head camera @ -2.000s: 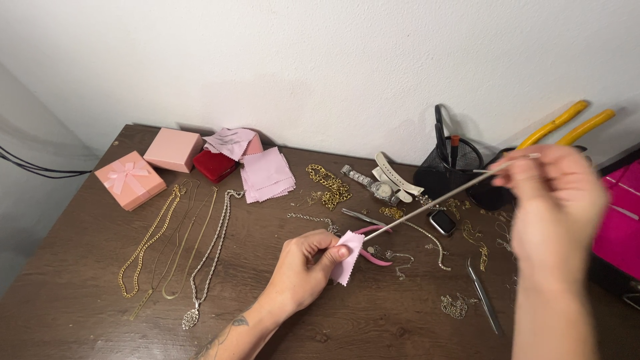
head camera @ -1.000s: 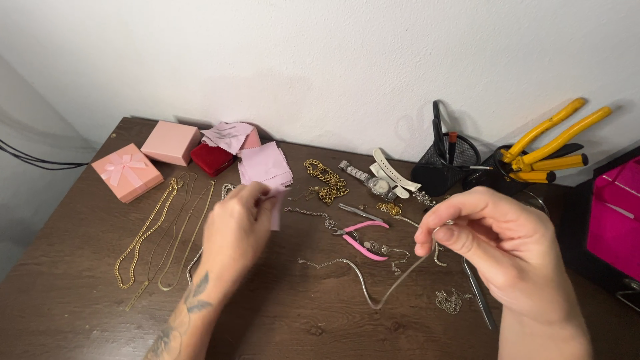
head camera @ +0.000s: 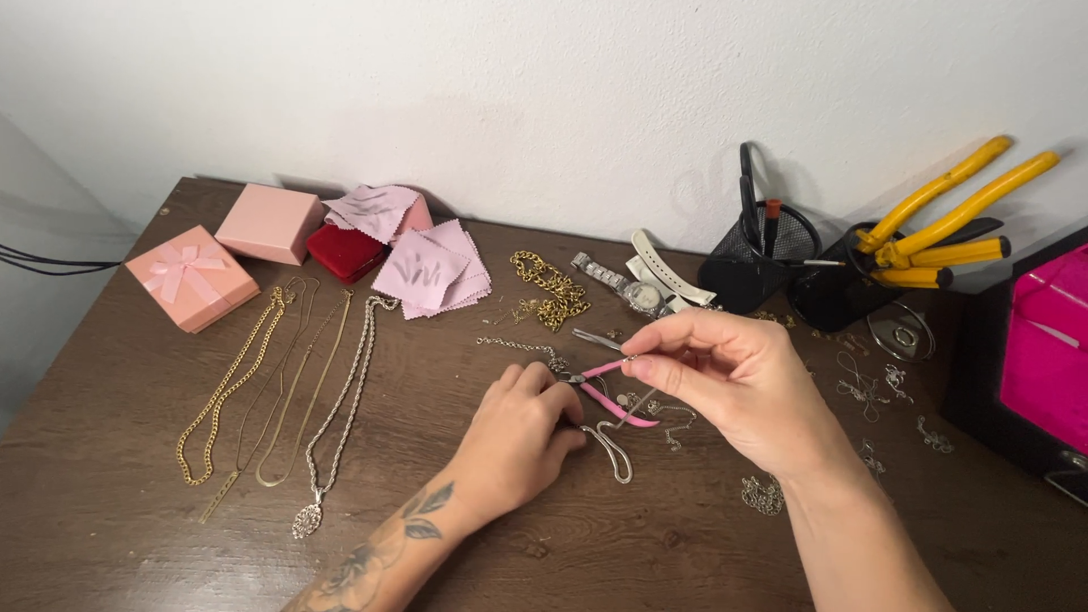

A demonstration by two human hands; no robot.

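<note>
A flat silver chain hangs from my right hand, pinched between thumb and forefinger, and its lower part lies looped on the wooden table. My left hand is low over the table beside that chain, fingers bent; its fingertips touch or nearly touch the chain's other end. Between the hands lie pink-handled pliers, partly covered. Tweezers and a silver link chain lie just behind. The pink polishing cloths, some with dark smudges, lie stacked beside a red velvet box.
Gold chains and a silver rope chain with pendant lie at left, near pink gift boxes. Watches and mesh holders with yellow-handled tools stand toward the wall. A black case with pink lining is at right.
The silver chain, stretched between my hands at first, now lies partly looped on the table. My left hand has left the cloth it held and moved right, to the chain. My right hand has come inward.
</note>
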